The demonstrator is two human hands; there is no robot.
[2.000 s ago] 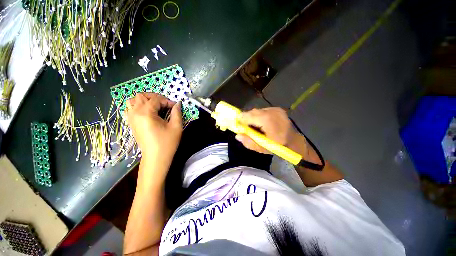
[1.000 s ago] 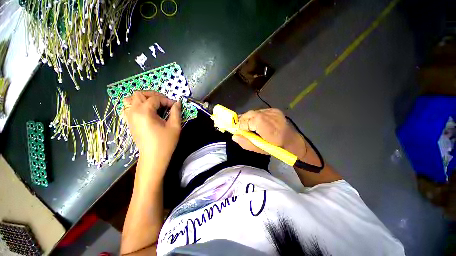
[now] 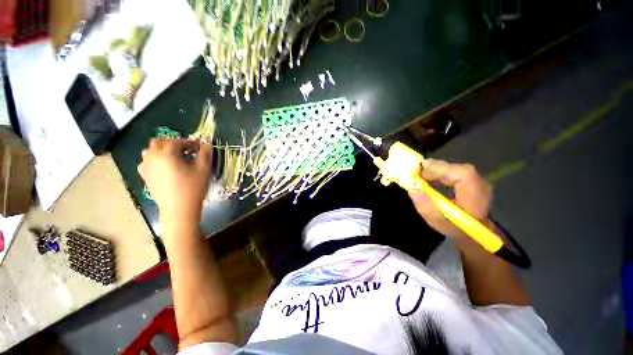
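The green circuit board panel [image 3: 312, 125] lies on the dark green mat, with pale yellow-white wires spreading from its lower side. My right hand [image 3: 454, 197] holds the yellow soldering iron [image 3: 404, 166]; its metal tip points at the panel's right edge. My left hand [image 3: 179, 170] is left of the panel, over the loose lead wires [image 3: 234, 166]. Its fingers are bent, and blur hides whether they hold a wire. The spare green strip [image 3: 166, 132] is partly hidden behind my left hand.
Wired boards [image 3: 257, 41] lie at the far side. Rubber bands [image 3: 354, 29] and white scraps [image 3: 307, 89] lie beyond the panel. A black phone-like rectangle [image 3: 90, 113] and bundled wires [image 3: 125, 66] are on the white sheet. A dark part block [image 3: 90, 256] sits on cardboard, lower left.
The view has swung left. My left hand has moved off the panel to the loose wires. The iron tip has drawn slightly back from the panel; my right hand still holds the iron.
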